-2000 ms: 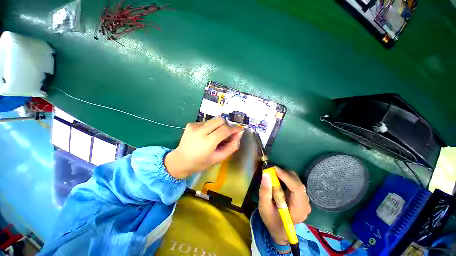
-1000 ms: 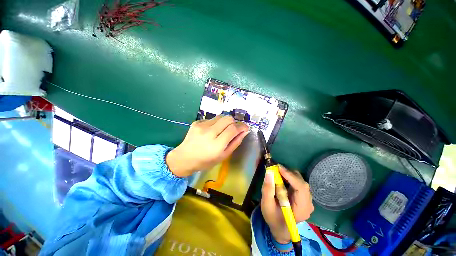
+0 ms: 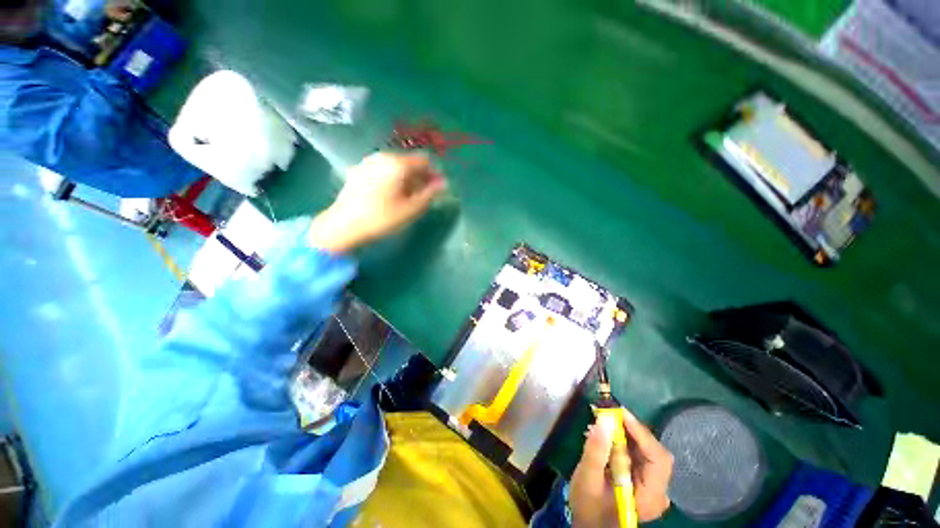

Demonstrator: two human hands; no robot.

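Observation:
The open tablet unit (image 3: 515, 361) lies on the green bench in front of me, its circuit board at the far end and an orange flex cable (image 3: 505, 390) across its silver battery area. My right hand (image 3: 629, 469) holds the yellow soldering iron (image 3: 618, 464), its tip at the tablet's right edge near the board. My left hand (image 3: 381, 201) is blurred, off the tablet, just short of the loose pile of red wires (image 3: 433, 137). Its fingers are bent; whether they hold anything cannot be told. A thin solder wire (image 3: 361, 351) shows below my left sleeve.
A clear bag (image 3: 333, 103) and a white bundle (image 3: 232, 134) are at the far left, beside another person's blue sleeve (image 3: 82, 124). A second open tablet (image 3: 789, 170) lies far right. A black fan (image 3: 789, 356), grey disc (image 3: 709, 459) and blue station (image 3: 814, 505) stand right.
My left hand has left the tablet and moved away toward the red wires. The view has shifted, bringing the second tablet and the other person further into it. The iron remains in my right hand.

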